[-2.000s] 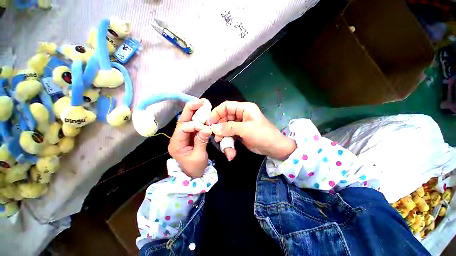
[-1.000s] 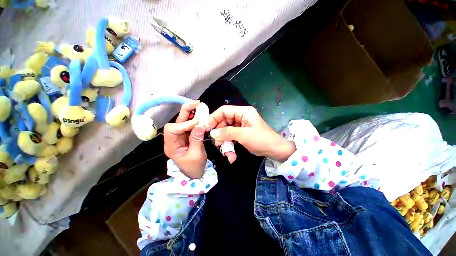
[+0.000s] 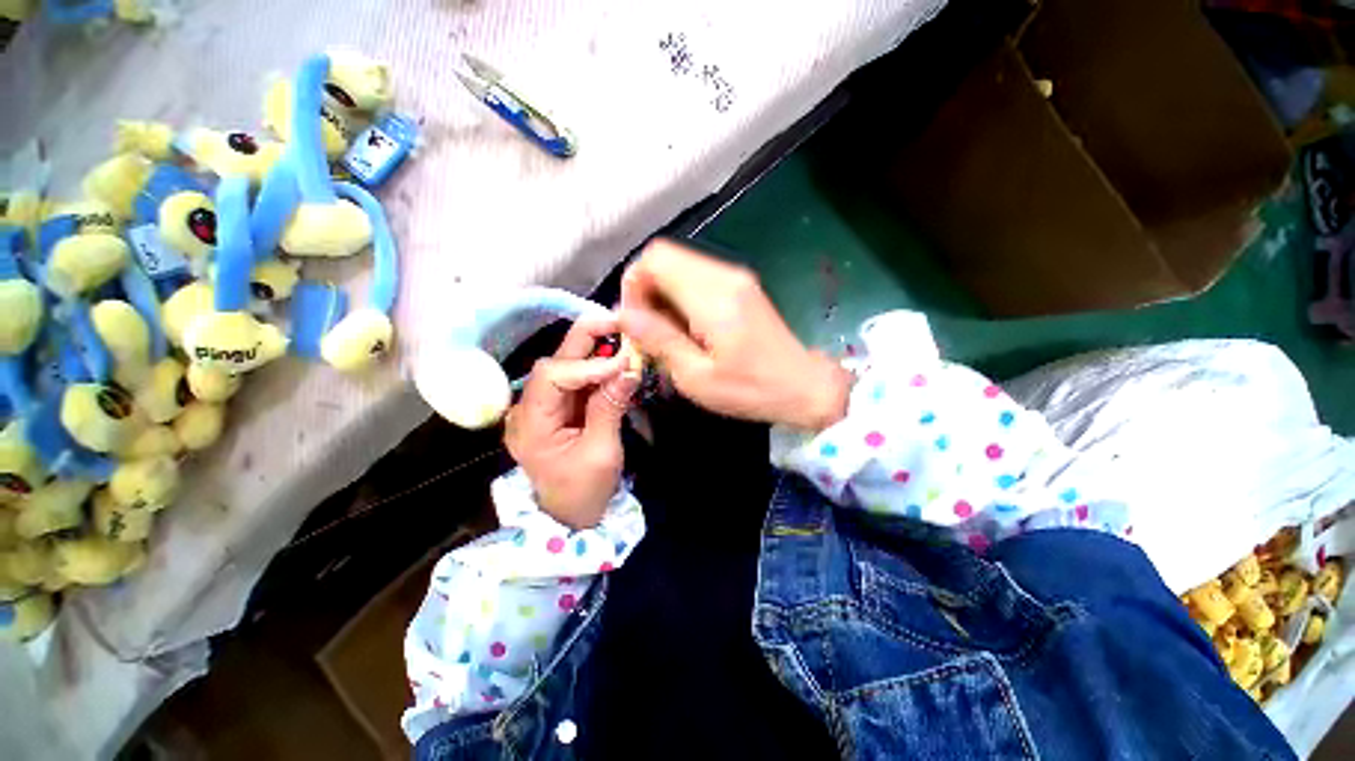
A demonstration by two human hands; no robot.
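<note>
A plush piece with a curved light blue band (image 3: 523, 305) and a pale yellow end (image 3: 470, 387) sticks out to the left of my hands. Its other end, with a red and dark spot, is between my fingertips. My left hand (image 3: 568, 434) pinches this end from below. My right hand (image 3: 721, 335) is above and to the right, its fingers closed at the same end and partly covering it. No needle can be made out, and thread at the fingers is too fine to tell.
A heap of blue and yellow plush pieces (image 3: 112, 402) lies on the striped cloth table (image 3: 491, 208) at left. Thread snips (image 3: 516, 107) lie on the cloth. A brown cardboard box (image 3: 1100, 164) stands at upper right. A white bag (image 3: 1189, 431) holds yellow pieces (image 3: 1263, 617).
My right hand has moved up and turned over, hiding its bandaged finger. The plush piece's free end has shifted slightly right and down. My left hand stays nearly in place.
</note>
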